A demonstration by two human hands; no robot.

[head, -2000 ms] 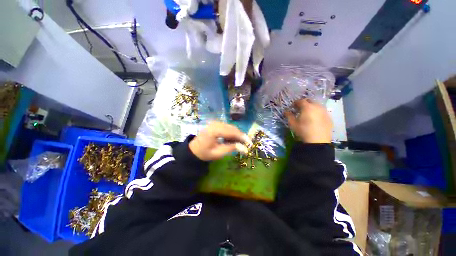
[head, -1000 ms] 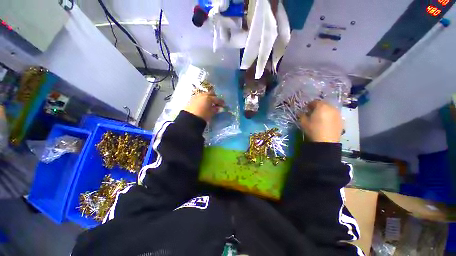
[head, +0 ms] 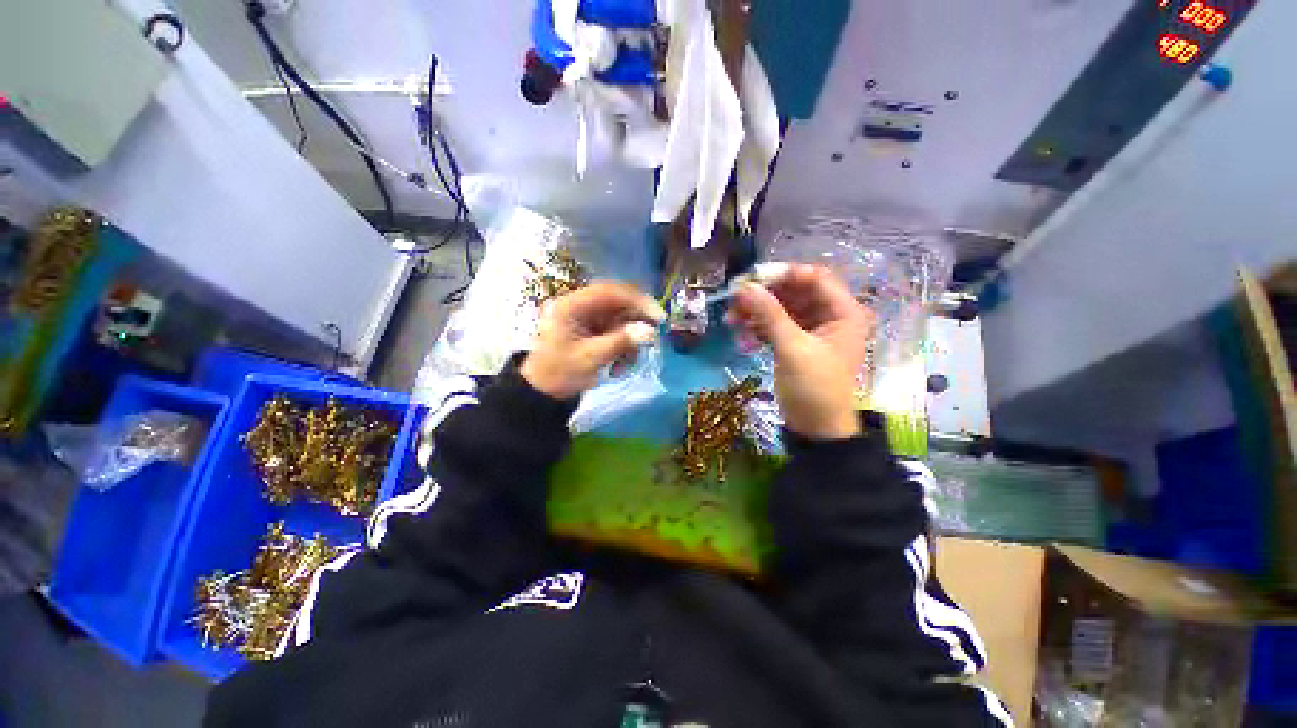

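Observation:
My left hand is left of the small metal fixture, fingertips pinched on a small brass part at the fixture. My right hand is on the other side, its whitish-covered fingertips pinching a thin silvery rod that points left at the fixture. Whether rod and brass part touch cannot be told. A heap of joined pieces, gold with silvery stems, lies below the fixture by the green mat.
Bags of brass parts and rods flank the fixture. White cloth strips hang above it. Blue bins with gold and silvery pieces stand left. An open cardboard box is lower right. A control panel shows red digits.
My left hand has come right from the brass-parts bag, and my right hand has come left from the rod bag. Both are now at the fixture with small parts.

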